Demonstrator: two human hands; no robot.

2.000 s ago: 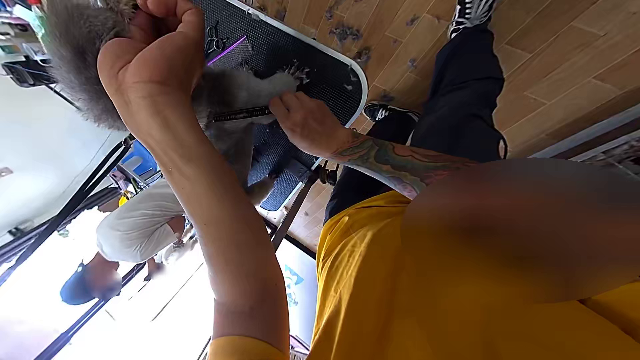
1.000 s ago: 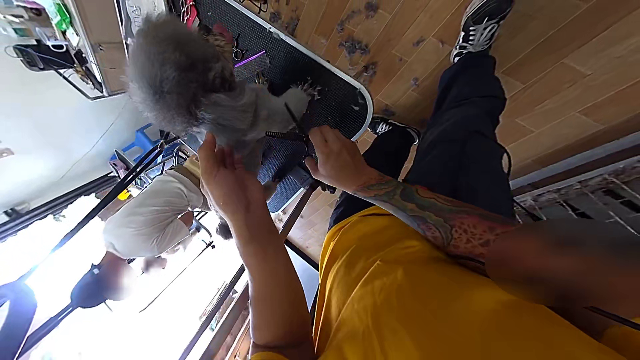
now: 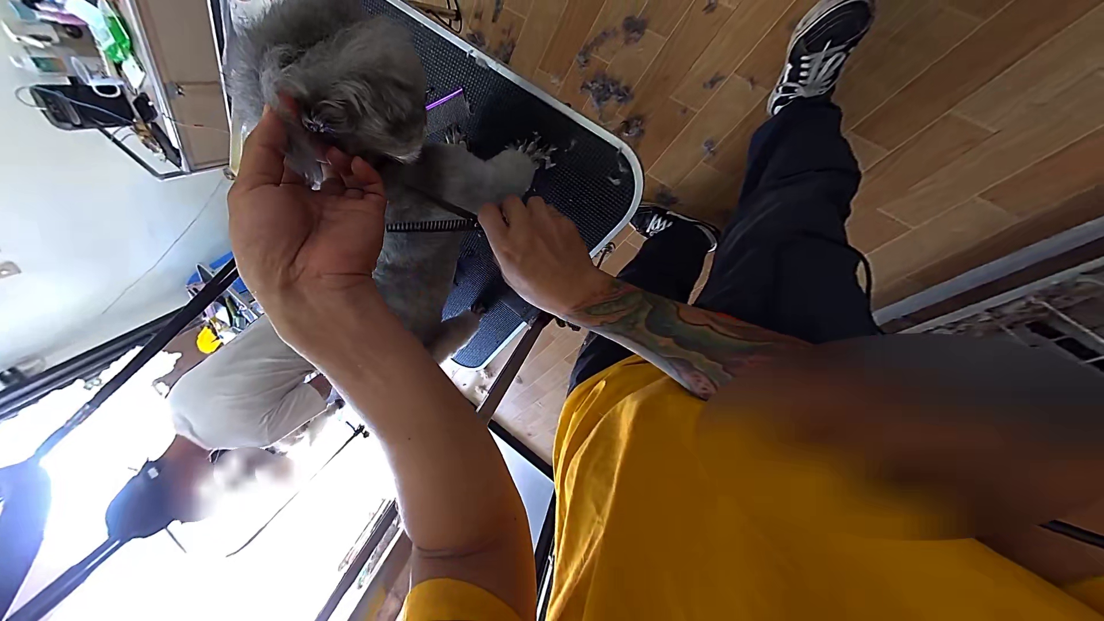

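A grey, curly-coated dog (image 3: pixel 362 86) is on the black textured grooming table (image 3: pixel 595 172), its head at the upper left. My left hand (image 3: pixel 310 207), palm towards the camera, has its curled fingers around a tuft of fur at the dog's head; the fingertips are partly hidden in the coat. Thinning shears (image 3: pixel 431 226) with a toothed blade are in my right hand (image 3: pixel 535 250). Their two blades stand slightly apart, over or against the dog's body beside a foreleg; exact contact cannot be told. A purple stick-like thing (image 3: pixel 445 99) lies on the table near the dog's head.
Tufts of cut hair (image 3: pixel 606 89) are scattered on the wood-look floor (image 3: pixel 949 103). A person in a cap (image 3: pixel 142 504) and light clothing is beyond the table at the lower left. A cart (image 3: pixel 185 86) with supplies is at the upper left. A dark pole (image 3: pixel 138 362) slants across the left.
My left hand, off the dog's head one second ago, has moved up and taken hold of head fur. The shears' blades, spread wide then, are closer together now.
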